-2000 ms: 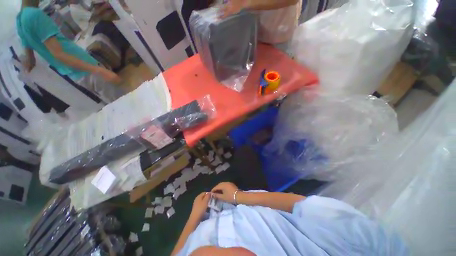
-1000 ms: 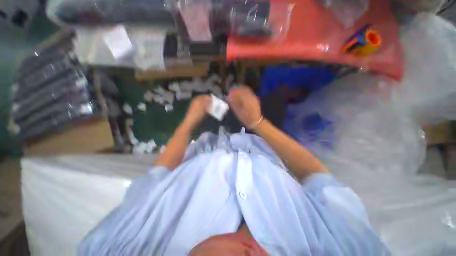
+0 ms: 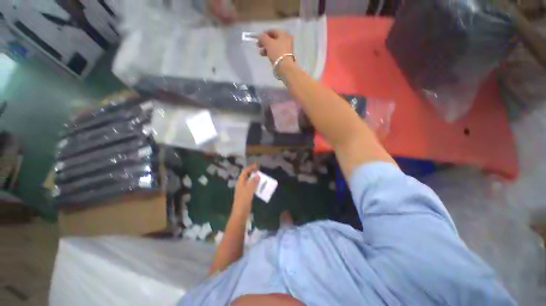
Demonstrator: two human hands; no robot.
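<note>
My right hand point(image 3: 277, 45) is stretched out over the white foam sheets point(image 3: 197, 57) and pinches a small white barcode label point(image 3: 250, 36). My left hand point(image 3: 246, 182) is low in front of me and holds a white palm-sized label sheet point(image 3: 265, 186). A long dark bagged bar point(image 3: 197, 94) lies along the near side of the foam sheets, partly hidden by my right arm. A clear pouch with a pink printed card point(image 3: 285, 115) lies on it. A stack of white labels point(image 3: 202, 127) is at the table's near edge.
A dark housing in a clear bag point(image 3: 443, 54) stands on the red sheet point(image 3: 479, 137) at the right. Bagged bars point(image 3: 105, 152) are stacked on brown cardboard point(image 3: 114, 215) at the left. Backing papers litter the green floor point(image 3: 209, 200). Another person's hand point(image 3: 223, 10) shows at the top.
My hands have parted. My right hand has moved forward over the foam sheets with a label, while my left hand stays low with the label sheet. The view has shifted and the bagged housing shows at the right.
</note>
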